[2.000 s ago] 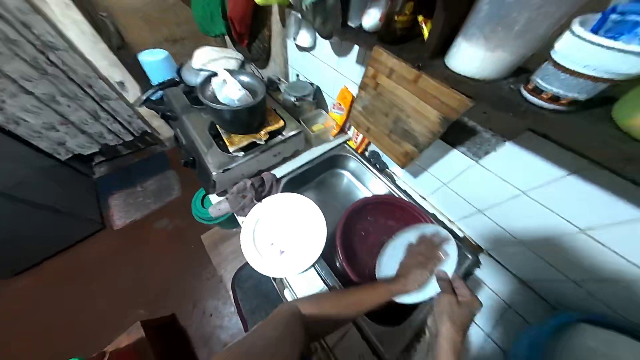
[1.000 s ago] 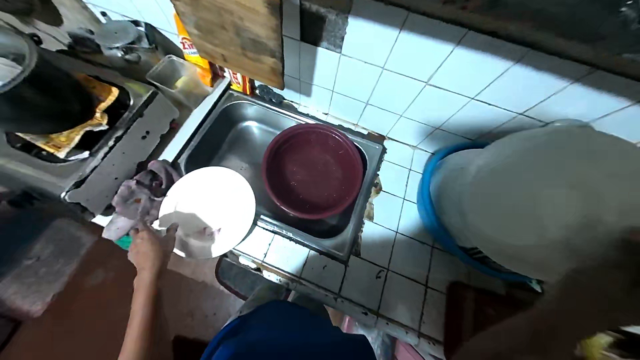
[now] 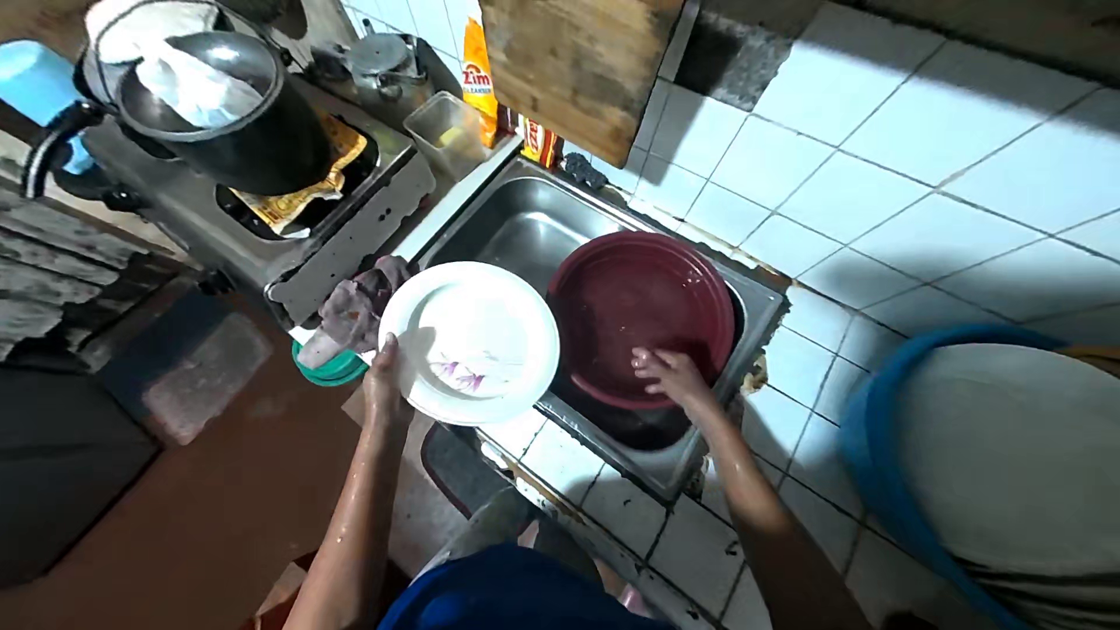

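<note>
My left hand (image 3: 385, 376) grips the left rim of a white plate (image 3: 490, 332) with a purple flower print, held over the sink's front left edge. My right hand (image 3: 669, 376) is over the front part of a dark red plastic basin (image 3: 647, 306), fingers spread and holding nothing. The basin sits in the right part of a stainless steel sink (image 3: 534, 223). A crumpled greyish-purple cloth (image 3: 354, 311) lies on the counter edge, just left of the plate. Whether the plate is one or a stack, I cannot tell.
A gas stove (image 3: 188, 227) with a black pot (image 3: 236, 131) stands at left. Behind the sink are a plastic container (image 3: 446, 131), a yellow cleanser packet (image 3: 479, 83) and a leaning wooden board (image 3: 582, 70). A blue tub (image 3: 875, 437) holding a large whitish round item stands at right.
My right hand, at the far right a second ago, is now over the basin. The small white plate handled over the basin two seconds ago is no longer there. The view has shifted.
</note>
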